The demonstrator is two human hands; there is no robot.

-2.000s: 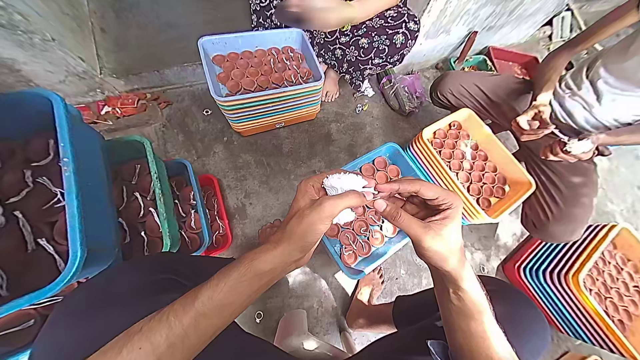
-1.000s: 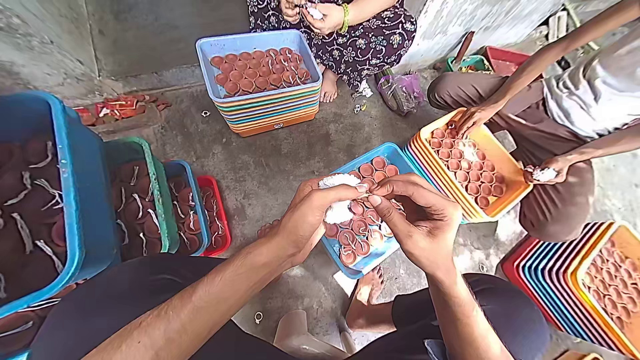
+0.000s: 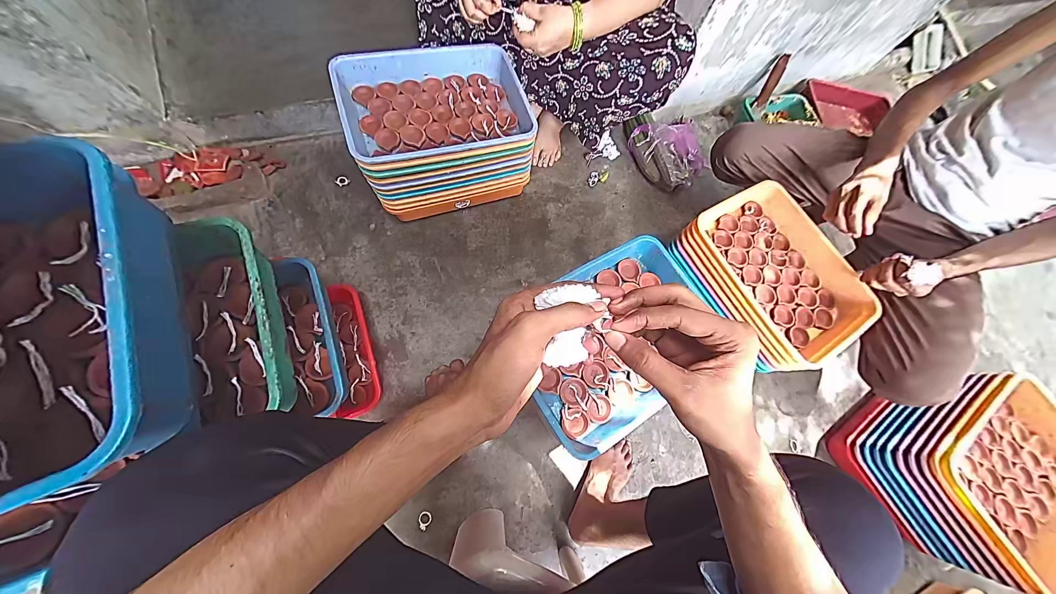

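A tuft of white cotton (image 3: 566,346) is held in my left hand (image 3: 516,351), its thumb pressing near the top. My right hand (image 3: 689,351) meets it at the fingertips, thumb and fingers pinched at the cotton's edge; any thin strand between them is too small to tell. Below both hands lies a blue plastic tray (image 3: 590,450) with small round clay lamps (image 3: 575,391), several with white cotton wicks. My hands hide part of this tray.
Stacked trays of clay lamps stand ahead (image 3: 450,177), at right (image 3: 701,235) and lower right (image 3: 932,470). Blue (image 3: 144,313), green (image 3: 276,330) and red (image 3: 369,355) tubs line the left. Two people sit opposite, holding cotton. Sandals (image 3: 649,153) lie between them.
The co-worker at right has drawn a hand back from the orange tray. My hands stay together at the cotton, with only small finger movements.
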